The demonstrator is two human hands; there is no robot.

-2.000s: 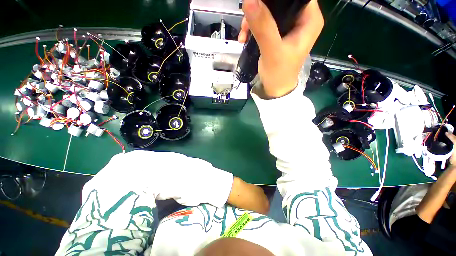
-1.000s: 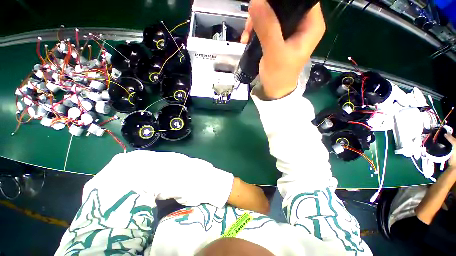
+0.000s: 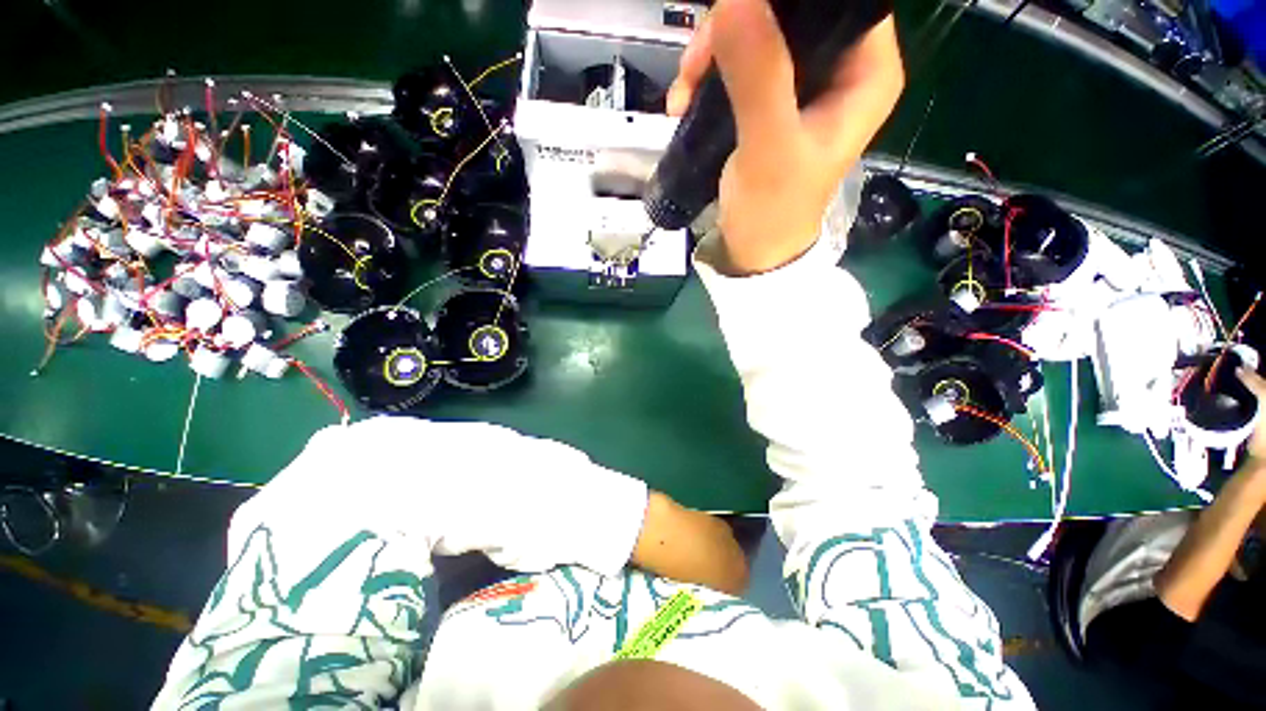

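Note:
My right hand is wrapped around a thick black electric screwdriver at the top centre. The screwdriver is tilted, its lower end over the front of the white-grey screw feeder. Its tip is small and hard to make out near the feeder's pick-up point. My left hand lies low at the bench's front edge; only the wrist part shows past the white sleeve, and its fingers are hidden.
Black round housings with yellow-ringed centres cluster left of the feeder. A heap of small motors with red wires lies far left. Wired black assemblies and white plastic shells lie right. Another person's hand holds a part at the right edge.
The screwdriver's lower end has shifted slightly up and left over the feeder, with my right hand's fingers moving a little. My left arm has not visibly moved.

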